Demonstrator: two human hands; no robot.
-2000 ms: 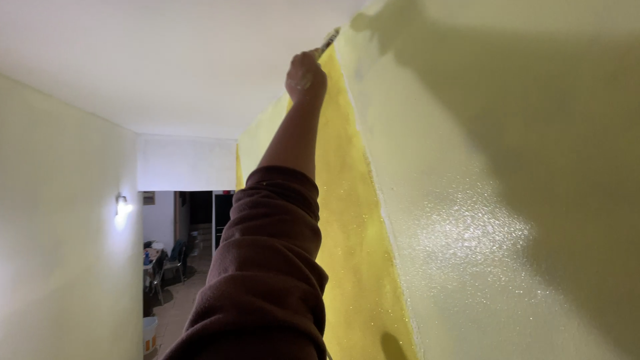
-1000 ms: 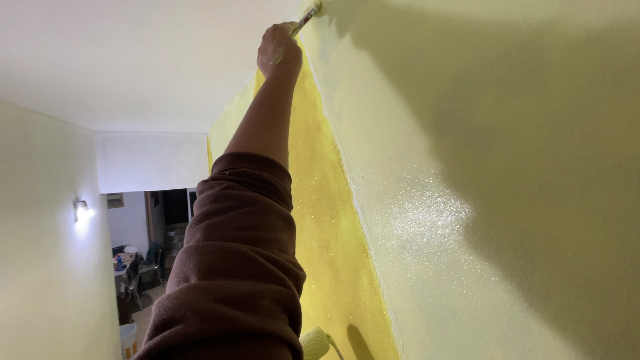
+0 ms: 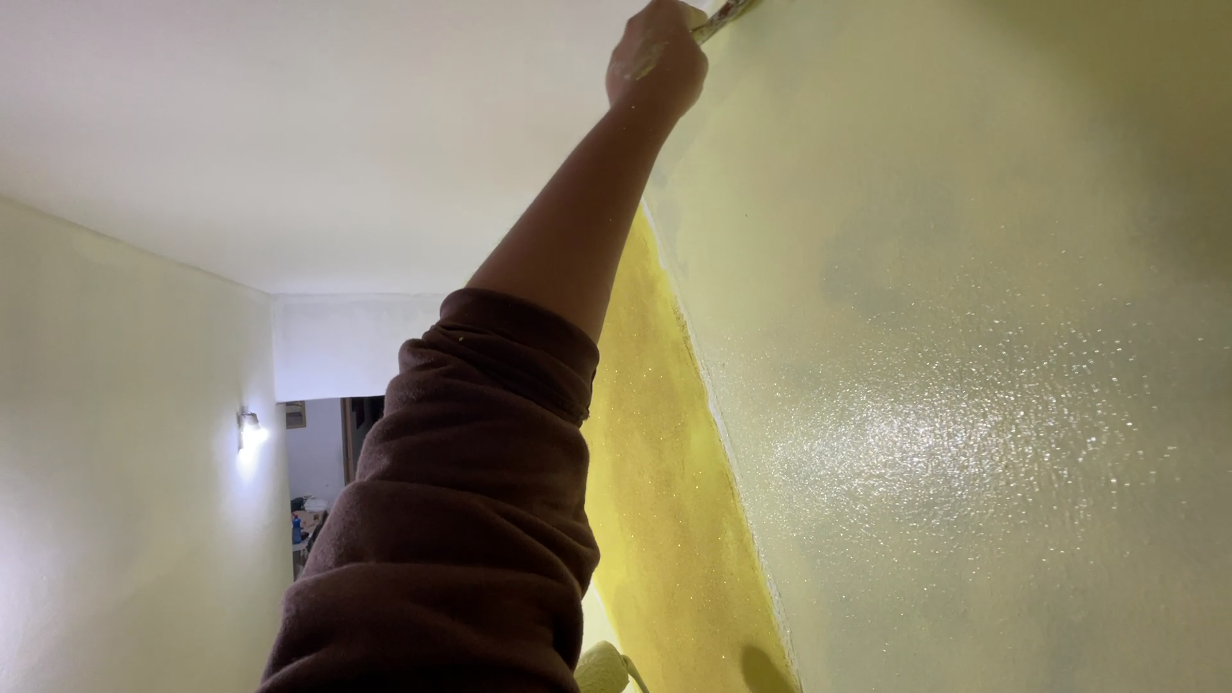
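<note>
My left hand [image 3: 659, 58] is raised to the top of the view, closed around the handle of a paintbrush [image 3: 724, 19]. The brush slants up to the right against the pale yellow-green wall [image 3: 866, 241], close to the ceiling; its tip is cut off or hard to see. Paint smears mark the back of the hand. A dark brown sleeve is pushed up to the forearm. Below the hand runs a deeper yellow band [image 3: 664, 462] with a whitish edge. A paint roller [image 3: 603, 669] shows at the bottom edge, partly behind the sleeve. My right hand is out of view.
The white ceiling [image 3: 289, 135] spans the upper left. A lit wall lamp [image 3: 250, 425] is fixed to the left wall [image 3: 125, 433]. Beyond an opening, a room holds a cluttered table, partly hidden by my sleeve. Light glistens on the right wall.
The view has shifted, with the ceiling filling more of it. My left hand keeps hold of the brush near the top of the wall. The roller, not visible in the oldest frame, shows now.
</note>
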